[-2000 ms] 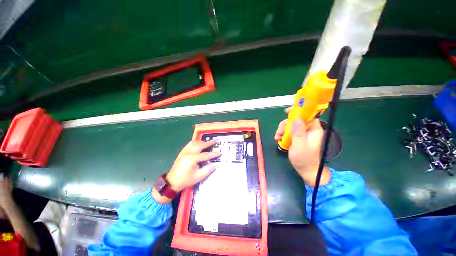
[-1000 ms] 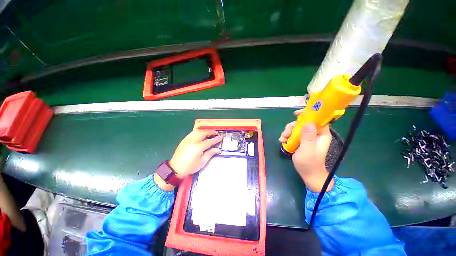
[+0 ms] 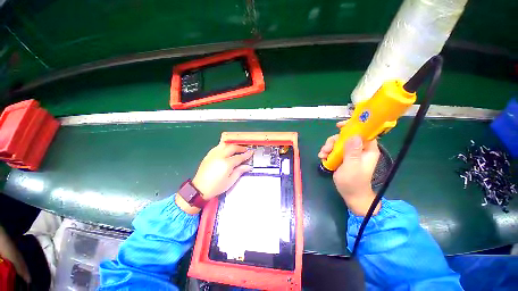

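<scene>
An open tablet [image 3: 253, 219] lies in a red frame [image 3: 299, 199] in front of me, with its large white battery showing and a silvery circuit board [image 3: 266, 158] at its top end. My left hand [image 3: 218, 173] rests at the board's left side, its fingertips on the board; whether it holds anything small cannot be told. My right hand [image 3: 356, 173] grips a yellow electric screwdriver [image 3: 369, 122] right of the tablet, its black tip low and left, clear of the tablet. A dark round dish [image 3: 383, 167] is partly hidden behind my right hand.
Another tablet in a red frame [image 3: 258, 71] lies beyond the pale rail [image 3: 136, 119]. Red frames [image 3: 23, 135] are stacked at left. A heap of small parts [image 3: 488, 175] and a blue bin [image 3: 507, 128] are at right. A plastic-wrapped post [image 3: 406, 48], a clear tray [image 3: 85, 250] and a person's arm [image 3: 11, 253] show.
The far framed tablet has moved right along the belt. My left fingers have drawn together at the board's left side. My right hand still holds the screwdriver, slightly farther right in view.
</scene>
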